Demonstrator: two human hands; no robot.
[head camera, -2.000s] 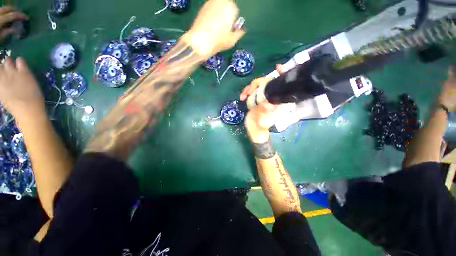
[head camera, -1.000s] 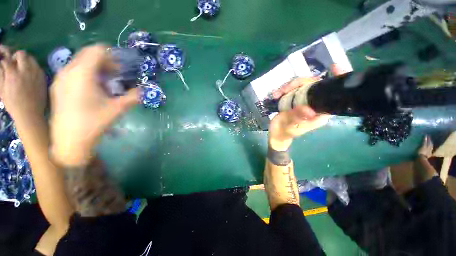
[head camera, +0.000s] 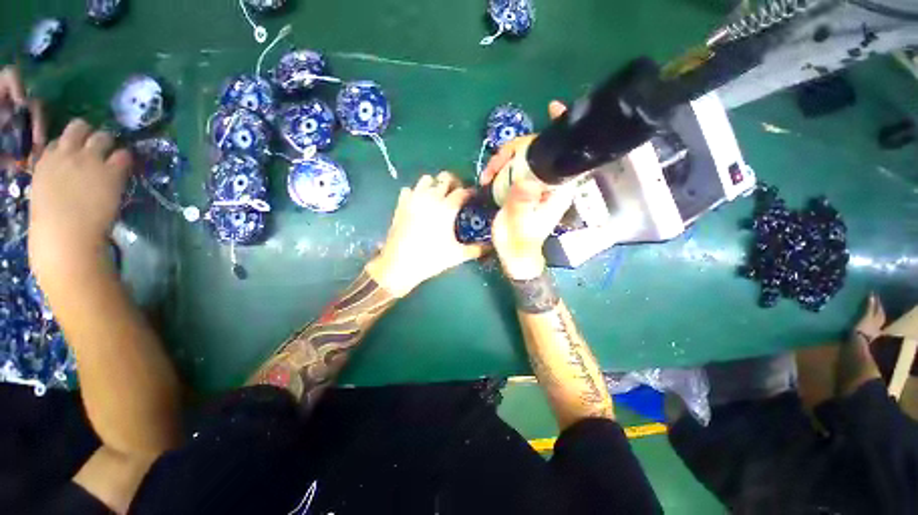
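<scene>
My left hand (head camera: 428, 233) holds a round blue-and-white unit (head camera: 472, 222) on the green bench, with fingers around its left side. My right hand (head camera: 525, 216) is closed around the lower end of the thick black electric screwdriver (head camera: 599, 121), just right of the unit. The driver bit and its contact with the unit are hidden by my hand. A second corded unit (head camera: 508, 123) lies just behind my hands. The white-grey screw feeder (head camera: 654, 196) stands right of my right hand, partly covered by the screwdriver.
Several corded units (head camera: 307, 125) are grouped left of centre. A neighbour's hands and forearm (head camera: 81, 216) are at far left beside a dense pile of units (head camera: 30, 312). A heap of black parts (head camera: 797, 249) lies right. A grey metal arm (head camera: 825, 50) extends upper right. Another person's hand (head camera: 870, 318) is lower right.
My left hand has moved from the grouped units at left to the unit beside the screwdriver and taken hold of it. My right hand with the screwdriver has moved left, from the feeder to that unit.
</scene>
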